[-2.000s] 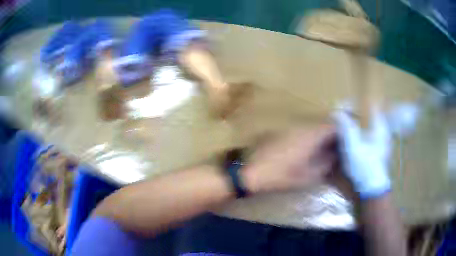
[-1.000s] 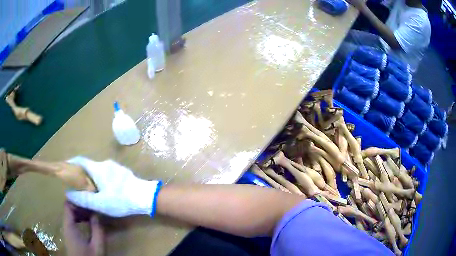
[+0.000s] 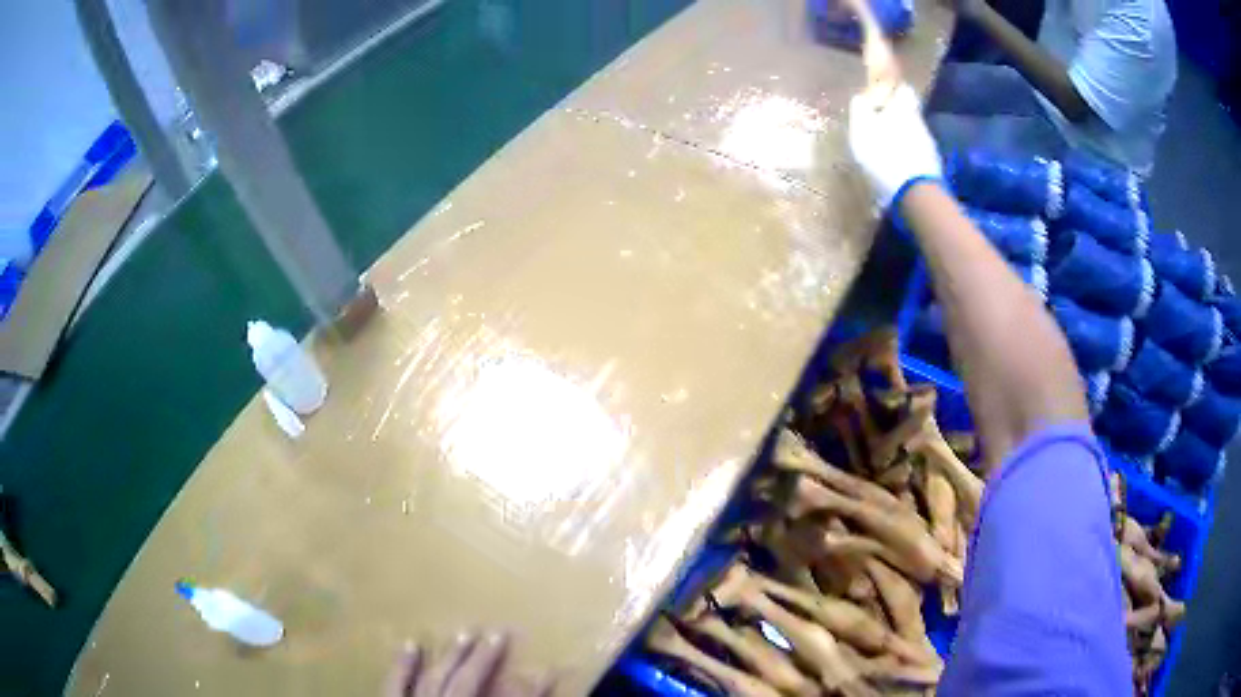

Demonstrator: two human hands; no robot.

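My right hand [image 3: 891,143], in a white knitted glove, reaches to the far end of the tan tabletop [image 3: 653,259]. A narrow tan leg part [image 3: 878,52] sticks out beyond its fingers, in front of a blue shorts part [image 3: 891,17]; whether they touch is unclear. My bare left hand [image 3: 460,667] is cut off by the bottom edge; only its spread fingers show, over the tabletop, with nothing visible in them. A small white glue bottle [image 3: 234,617] with a blue tip is at lower left. A taller bottle [image 3: 289,370] is by the metal post.
A blue bin [image 3: 930,370] heaped with tan legs [image 3: 844,545] is right of the table, partly behind my right arm. Stacked shorts parts [image 3: 1089,293] are beyond it. A seated person [image 3: 1116,82] is at top right. A green belt [image 3: 150,354], metal post [image 3: 259,164] and cardboard [image 3: 68,272] are left.
My view has swung right. My gloved hand has moved from lower left, beside my bare hand, to the table's far end. My hands are now far apart.
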